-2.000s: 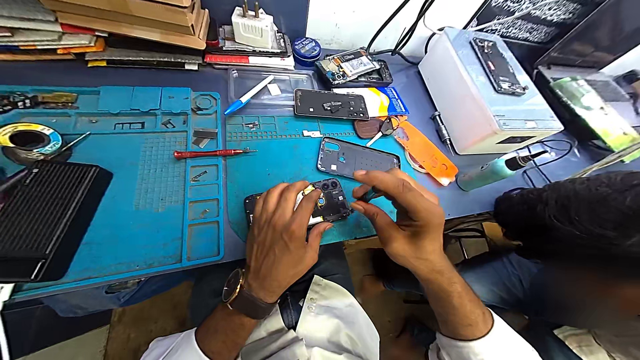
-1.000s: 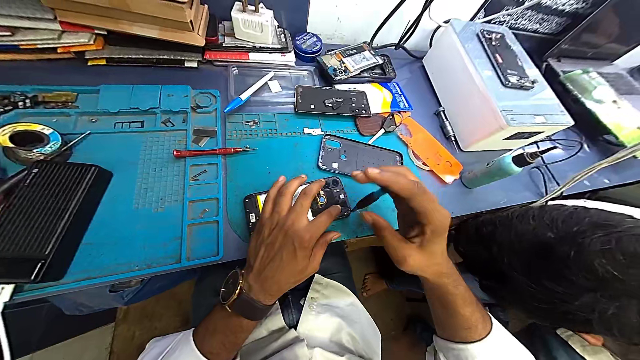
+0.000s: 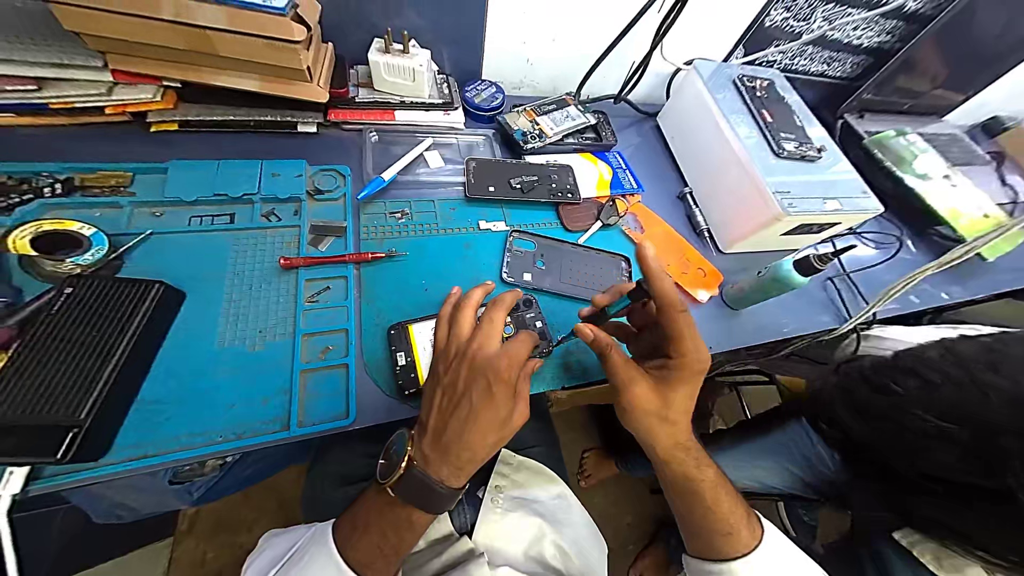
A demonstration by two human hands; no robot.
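Note:
An opened smartphone (image 3: 405, 360) with its battery and inner cover showing lies on the blue silicone repair mat (image 3: 424, 280). Across its middle rests my left hand (image 3: 480, 376), fingers pressing it against the mat and hiding part of it. My right hand (image 3: 656, 360) holds a small dark screwdriver (image 3: 612, 310) between thumb and fingers, slanted, its tip at the phone's right edge near the corner. Just beyond the phone lies a detached phone back cover (image 3: 568, 266), inner side up. A red screwdriver (image 3: 332, 260) lies farther left on the mat.
Behind are a dark phone panel (image 3: 522, 180), a blue-capped marker (image 3: 396, 170), a clear tray (image 3: 480, 144) and an orange phone cover (image 3: 672, 252). A bottle (image 3: 764, 280) and white box (image 3: 752, 160) stand right, solder wire (image 3: 60, 246) left. Another person's head (image 3: 936, 424) is at lower right.
The screwdriver in my right hand has become plainly visible and reaches the phone's right edge. My left hand stays on the phone. The other person's head has shifted at the right.

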